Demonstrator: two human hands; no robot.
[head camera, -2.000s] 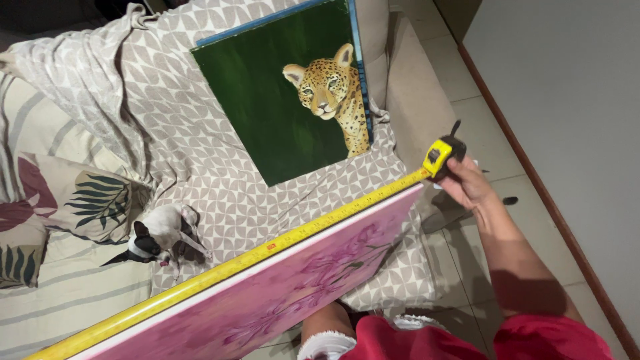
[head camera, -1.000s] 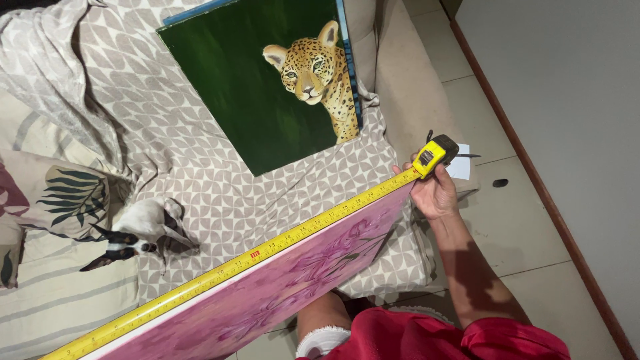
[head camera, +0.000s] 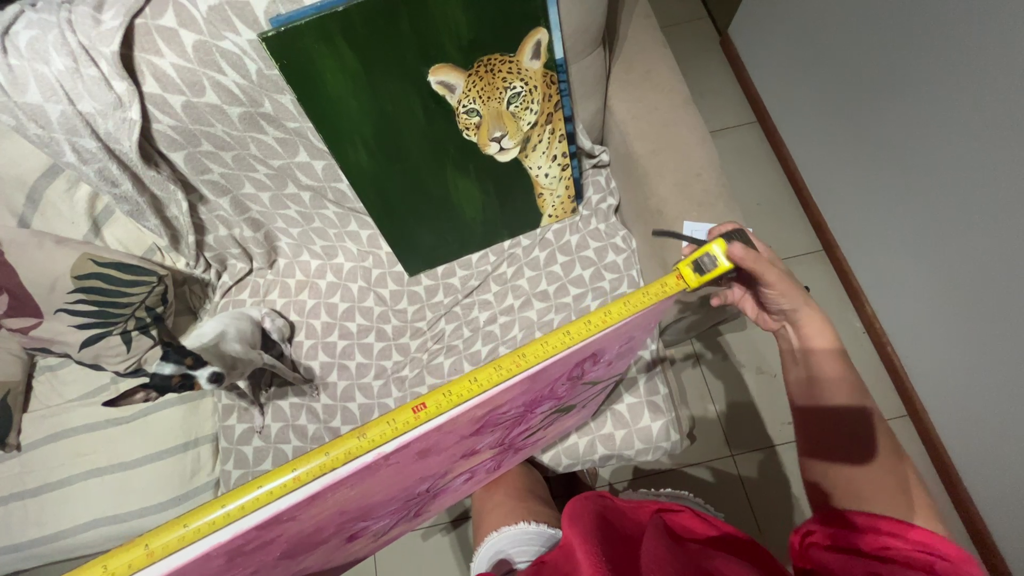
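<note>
My right hand (head camera: 760,280) holds the yellow and black case of a tape measure (head camera: 707,264) by the far right corner of a pink painted canvas (head camera: 448,472). The extended yellow blade (head camera: 400,418) lies along the canvas's white upper edge and runs off at the lower left. Purple flower-like shapes are painted on the canvas, which is tilted on edge. Out of view is my left hand. A painting of a leopard or jaguar on dark green (head camera: 384,136) lies on the patterned cover beyond the tape.
A black and white dog (head camera: 232,352) lies on the sofa's patterned cover (head camera: 512,304), beside a leaf-print cushion (head camera: 104,296). A white paper (head camera: 698,230) is on the sofa arm (head camera: 656,104). Floor tiles (head camera: 760,184) and a grey surface (head camera: 904,160) are at the right.
The dog's head has shifted and now faces more toward the camera. My right hand still holds the tape case at the canvas corner, with the fingers now placed differently around it.
</note>
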